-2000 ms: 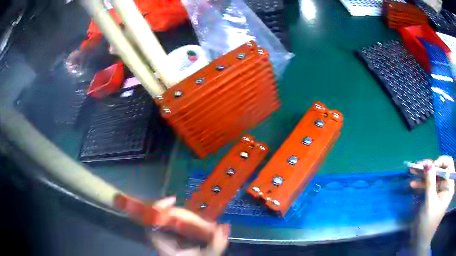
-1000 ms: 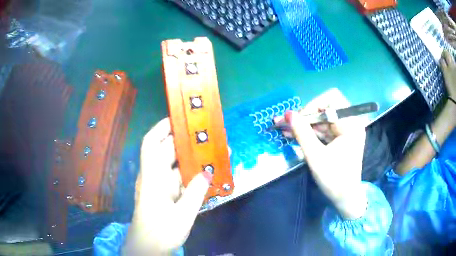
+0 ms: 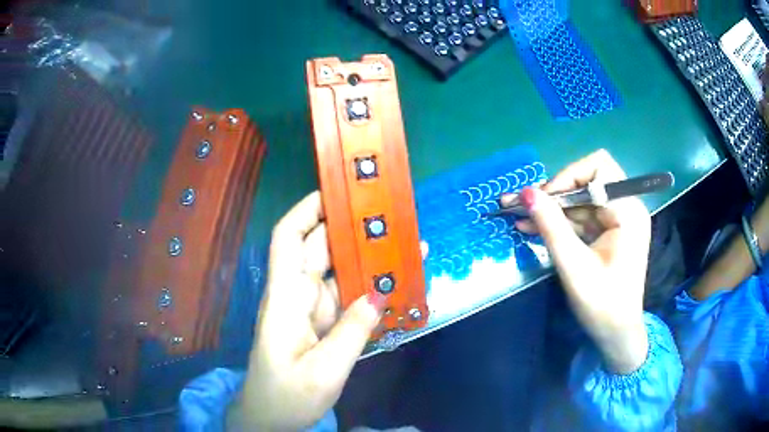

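Observation:
My left hand (image 3: 308, 337) holds an orange-brown fixture (image 3: 344, 196) upright in view, thumb at its lower end. Four round components with silver-grey centres sit in it in a row, one of them the top component (image 3: 358, 109). My right hand (image 3: 594, 245) holds silver tweezers (image 3: 624, 187) like a pen. Their tip is over the blue carrier sheet (image 3: 447, 202), among rows of pale arcs. Whether the tip grips an arc cannot be told.
A fixture stack (image 3: 221, 228) stands left of my left hand. Behind are a black component tray (image 3: 430, 34), a second blue sheet (image 3: 561, 63) and a clear plastic bag (image 3: 93, 42). At right are another black tray (image 3: 717, 93), a label (image 3: 746, 51) and another person's blue sleeve (image 3: 725, 337).
Since two seconds ago the view has swung right and my left hand now holds the fixture upright. Over the last second the tweezers stay at the arcs, while the whole scene shifts slightly right.

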